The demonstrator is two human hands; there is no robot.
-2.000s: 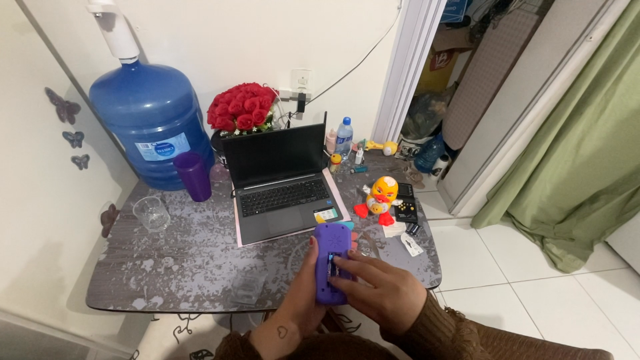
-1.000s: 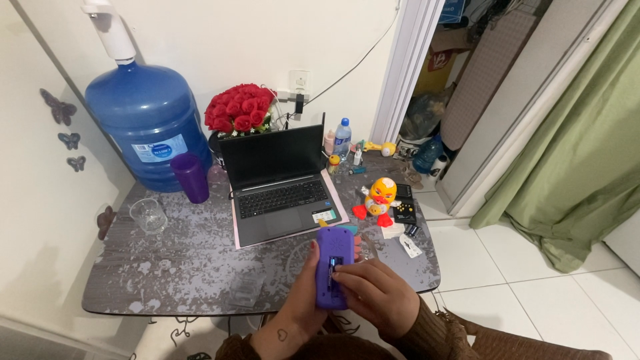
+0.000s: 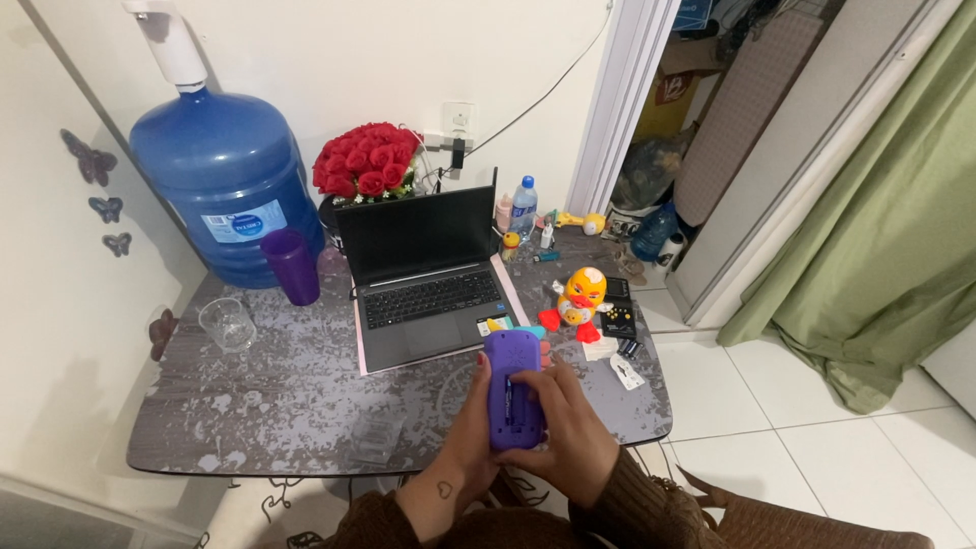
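My left hand point(image 3: 474, 415) holds a purple plastic toy point(image 3: 501, 343) with its back facing up, over the table's front edge. A battery point(image 3: 508, 404) lies lengthwise in the toy's uncovered compartment. My right hand point(image 3: 568, 427) grips the toy's right side, its index finger at the top of the compartment and its thumb near the lower end. To the right of the toy stands a yellow duck toy point(image 3: 583, 293) with red feet. Beside the duck are a black handheld game point(image 3: 618, 319), loose batteries point(image 3: 630, 349) and an opened white card package point(image 3: 627, 372).
A laptop point(image 3: 427, 290) stands behind my hands. On the left are a clear glass point(image 3: 229, 326), a purple cup point(image 3: 291, 268) and a large blue water jug point(image 3: 229, 183). Red roses point(image 3: 366, 162) and a small water bottle point(image 3: 524, 206) stand behind. Clear plastic packaging point(image 3: 377, 436) lies near the front edge.
The fingers of my right hand have shifted over the compartment, from its middle to its upper end, with the thumb now by the toy's lower edge. The toy stays in my left hand.
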